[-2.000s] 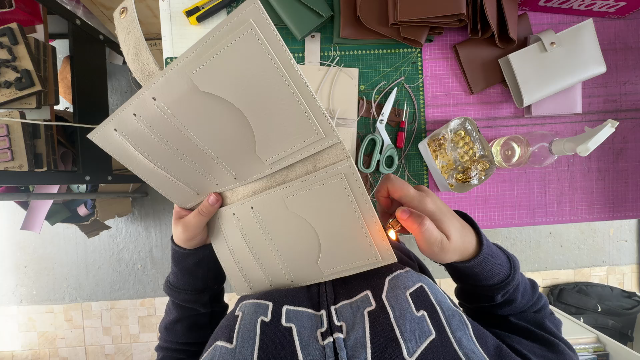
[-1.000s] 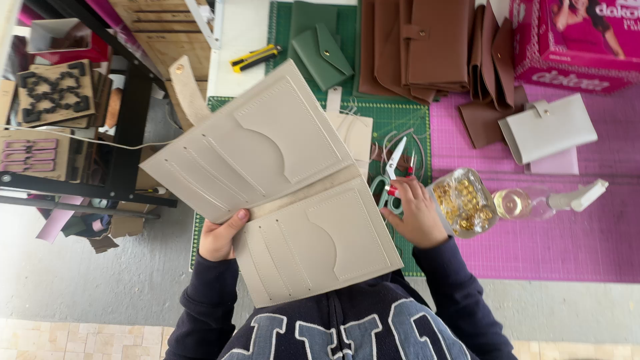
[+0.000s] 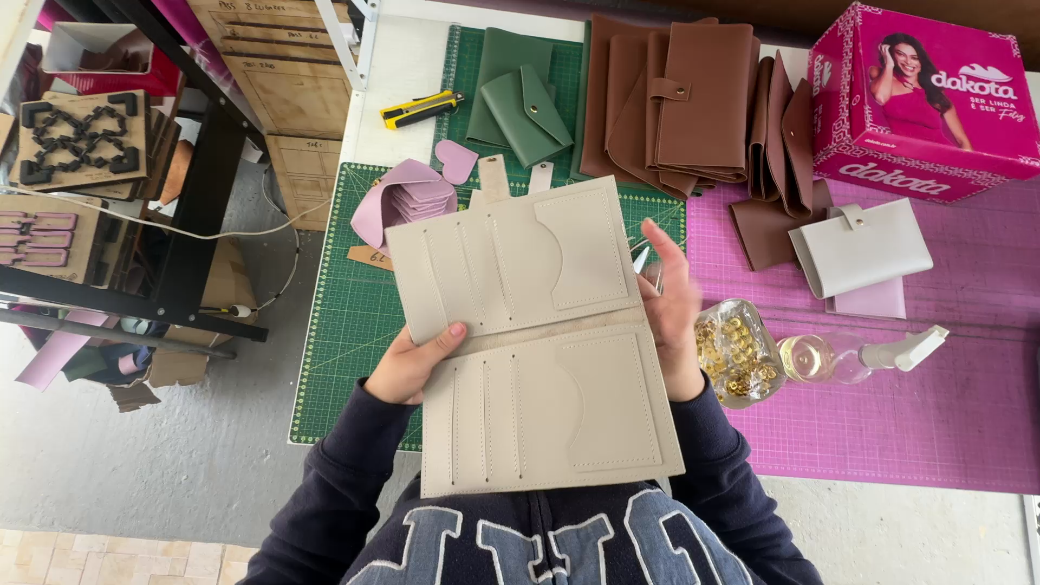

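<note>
An off-white leather wallet [image 3: 532, 398] lies opened out in front of my chest, with stitched card slots and a curved pocket on each half. My left hand [image 3: 418, 361] grips its left edge at the fold, thumb on top. At the right edge is my right hand [image 3: 670, 305], fingers spread and a little blurred; whether it touches the wallet I cannot tell. Scissors [image 3: 642, 260] show only in part between that hand and the wallet. A strap with a snap [image 3: 493, 177] sticks out beyond the wallet's top edge.
Green cutting mat [image 3: 349, 325] and pink mat [image 3: 877, 422] cover the table. Around lie a yellow utility knife [image 3: 421, 109], green wallet [image 3: 526, 114], brown wallets [image 3: 703, 97], lilac leather piece [image 3: 390, 199], white wallet [image 3: 865, 248], tray of gold snaps [image 3: 738, 349], spray bottle [image 3: 845, 357] and pink box [image 3: 926, 106].
The small flame at my right hand two seconds ago is gone. My right hand has moved from the scissors to the wallet's right edge. The wallet is turned more upright, and a lilac piece has come into view.
</note>
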